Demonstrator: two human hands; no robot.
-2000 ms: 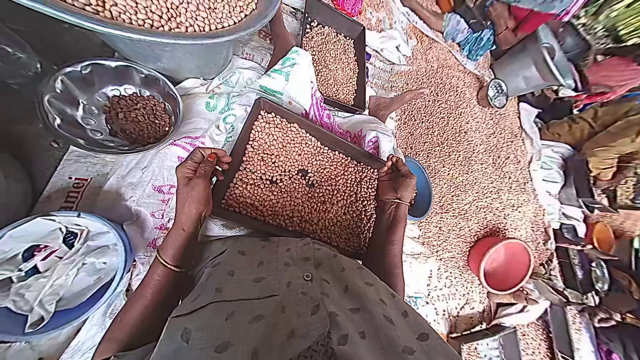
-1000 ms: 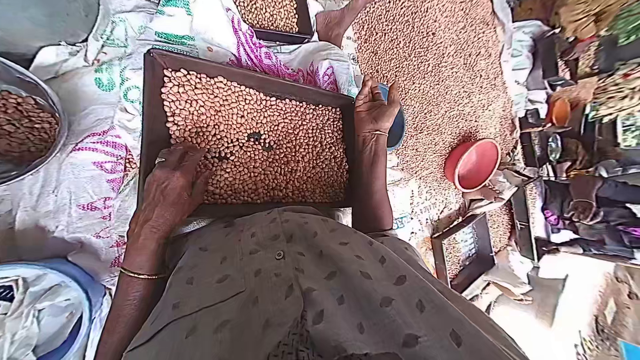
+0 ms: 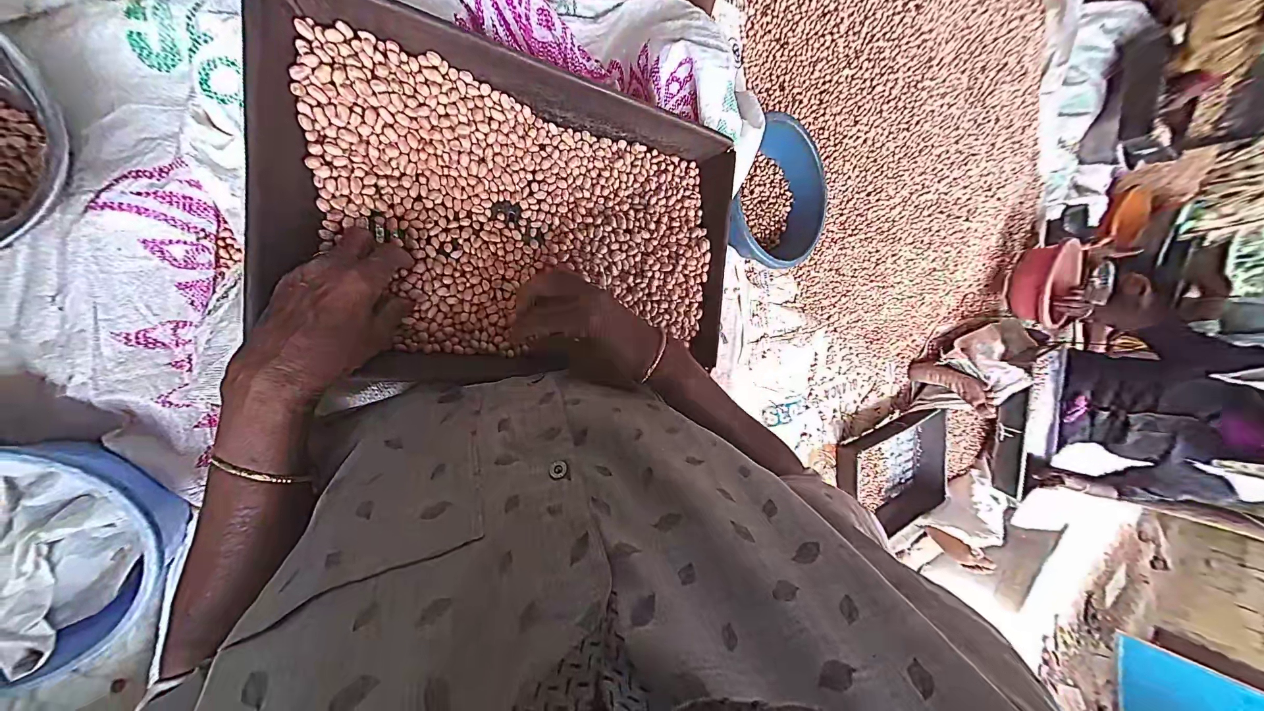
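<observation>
A dark rectangular tray lies across my lap, spread with pale pinkish-brown peanuts. A few dark bits lie among the nuts near the middle. My left hand is over the tray's near left part, with its fingertips down on the nuts beside a small dark piece. Curled low over the near middle of the nuts is my right hand, its fingers partly hidden and slightly blurred. Whether either hand pinches anything cannot be told.
Printed woven sacks lie left of the tray. A metal bowl and a blue tub with cloth stand at the left edge. Right are a blue bowl, spread nuts, a red bowl and another tray.
My right hand has left the tray's right rim and come in over the nuts. My left hand, on the left rim two seconds ago, is now on the nuts.
</observation>
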